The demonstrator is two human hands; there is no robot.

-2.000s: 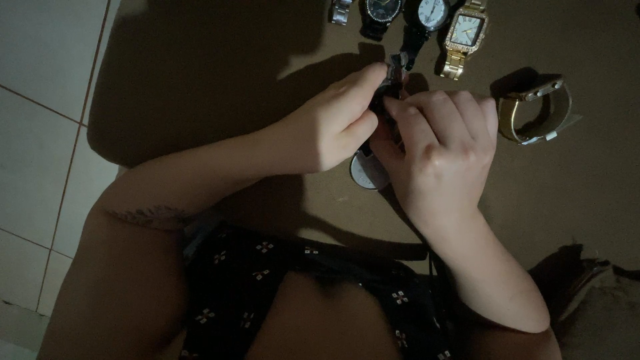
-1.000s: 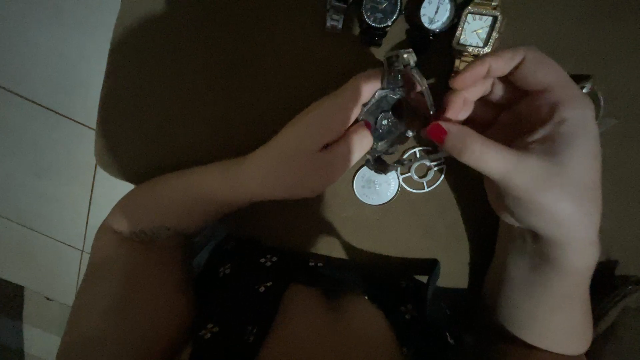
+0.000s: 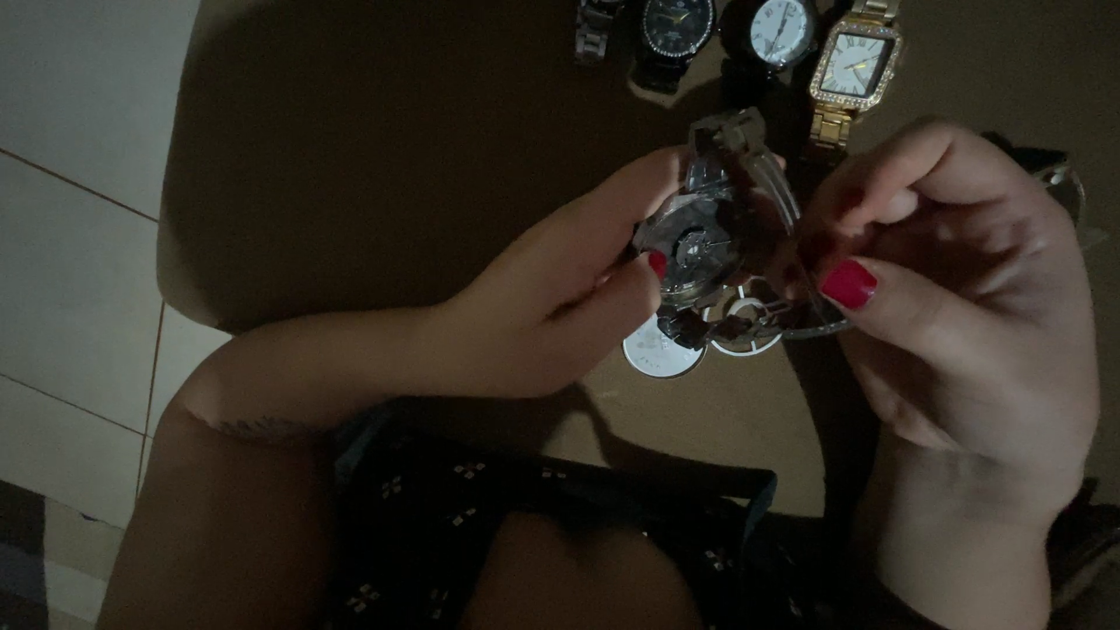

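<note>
My left hand [image 3: 569,280] grips a translucent plastic watch [image 3: 696,245] by its round case, thumb on the near side. The watch's clear strap curves to the right, toward my right hand [image 3: 954,262], whose thumb and fingertips are at the strap's edge; whether they pinch it I cannot tell. Just below the case lie a white disc [image 3: 665,350], which looks like a dial, and a pale openwork ring with spokes [image 3: 745,343], both partly hidden by the watch.
Along the top of the brown padded surface [image 3: 394,175] lie a metal bracelet watch [image 3: 593,35], a black-dial watch [image 3: 676,26], a white-dial watch [image 3: 777,33] and a gold rectangular watch [image 3: 853,66]. Another watch [image 3: 1063,179] is mostly behind my right hand. Floor tiles [image 3: 79,219] show at left.
Two seconds ago my hands were close together over the watch; my right hand has since moved right and turned palm up. The watch and the openwork ring have come into view.
</note>
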